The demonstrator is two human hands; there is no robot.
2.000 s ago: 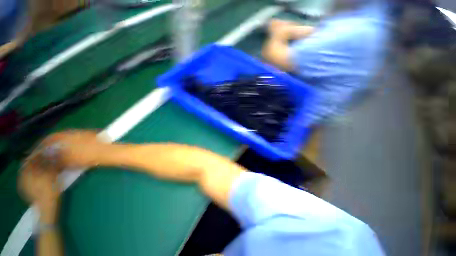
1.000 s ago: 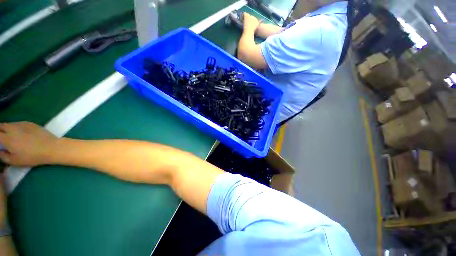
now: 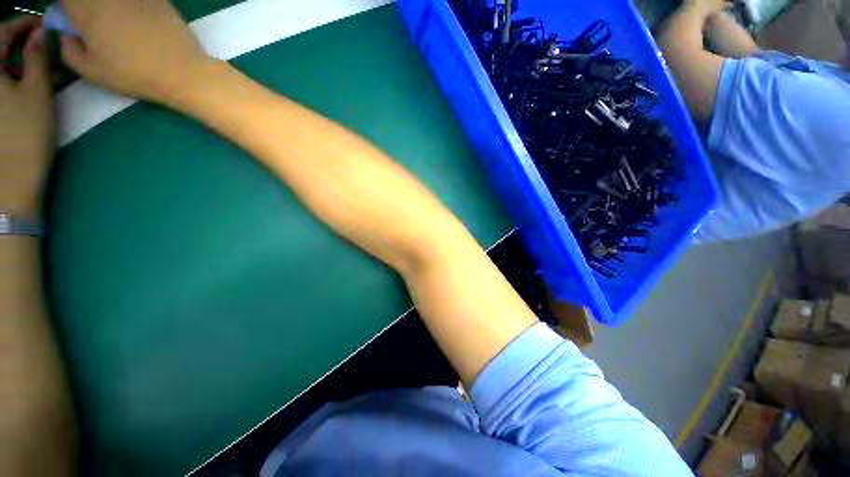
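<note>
My right hand [image 3: 121, 47] is at the top left, over the white strip [image 3: 280, 23] on the green table. Its fingers are closed on a pale blue-white padded hand tool [image 3: 70, 33], of which only part shows. My left hand [image 3: 20, 102] is at the left edge, partly cut off, its curled fingertips close to the tool. Something dark shows by the left fingers, too small and hidden to name. The blue parts bin [image 3: 545, 219] stands on the right, filled with a heap of small black plastic brackets [image 3: 596, 130].
Another person's arm and light blue sleeve [image 3: 783, 130] are beyond the bin at the upper right. An open brown cardboard box [image 3: 570, 320] is under the bin. Brown cartons [image 3: 806, 373] stand on the grey floor at the lower right. The green table's near edge runs diagonally below my right arm.
The view has shifted, so the bin is now further right and larger. Both hands now show at the upper left, and the bundled cord and grey tube have left the picture.
</note>
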